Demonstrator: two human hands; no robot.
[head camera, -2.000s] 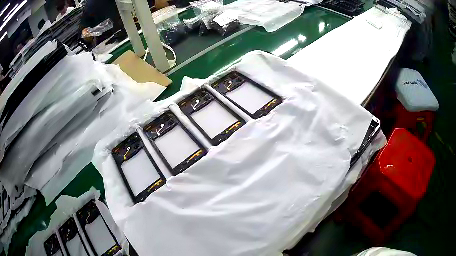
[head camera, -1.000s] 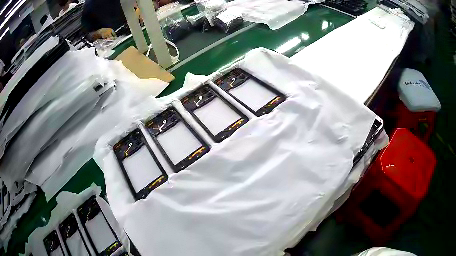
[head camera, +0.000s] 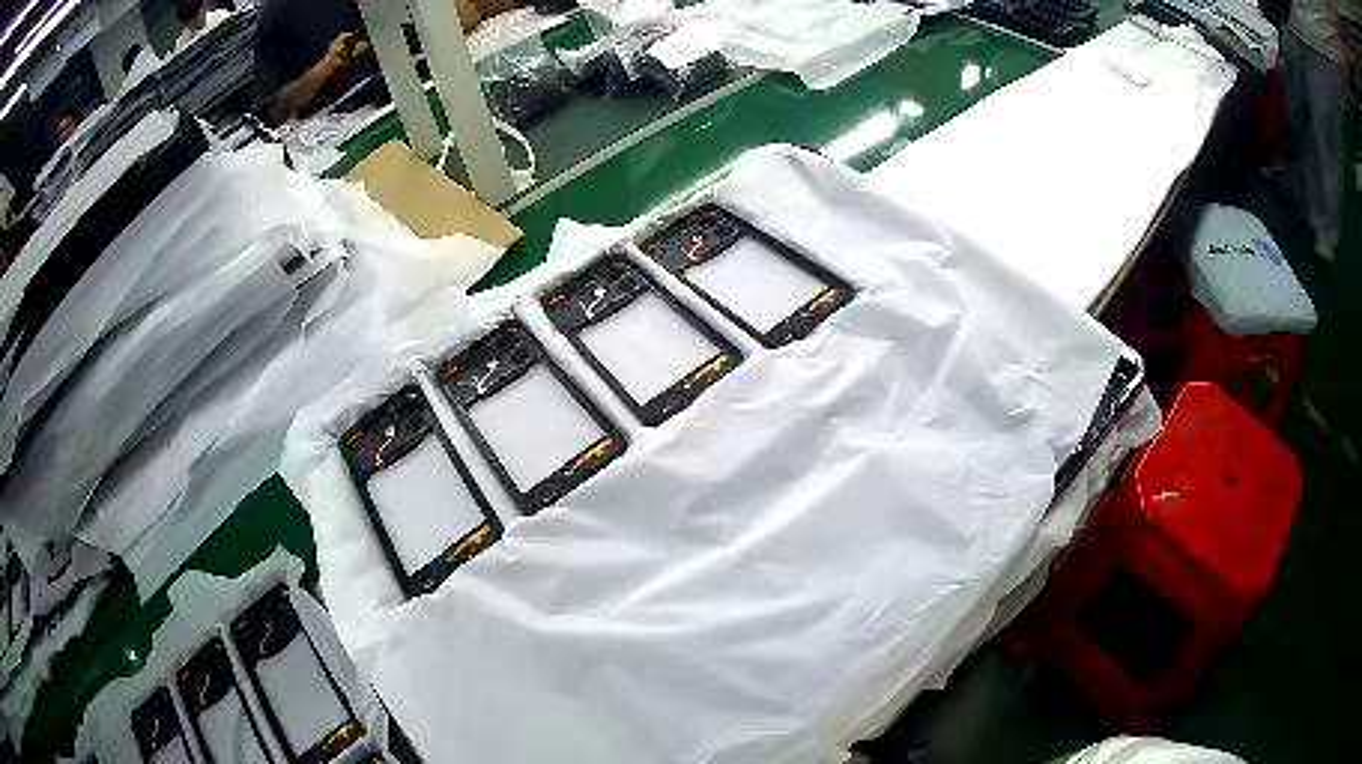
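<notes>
Several black phone middle frames lie side by side in a slanted row on a white liner cloth (head camera: 717, 582). The leftmost frame (head camera: 359, 508) and the rightmost frame (head camera: 825, 317) have orange-yellow marks at both ends, and white cloth shows through their windows. The cloth is wrinkled over the near part of the stack, and dark frame edges show at its right side. Neither of my hands is in view. A white piece at the bottom right edge is cut off, and I cannot tell what it is.
More frames (head camera: 287, 687) lie lower left. Stacked layers (head camera: 165, 358) stand left. Behind are cardboard (head camera: 418, 197), a post (head camera: 466, 120), the green conveyor (head camera: 777, 127) and plastic bags (head camera: 598, 60). A white side table (head camera: 1068, 149) and red stool (head camera: 1217, 478) are right.
The frames and cloth stay in place; the view shifted slightly. Another person's hand now shows more clearly behind the post, and a person's legs have appeared at the upper right.
</notes>
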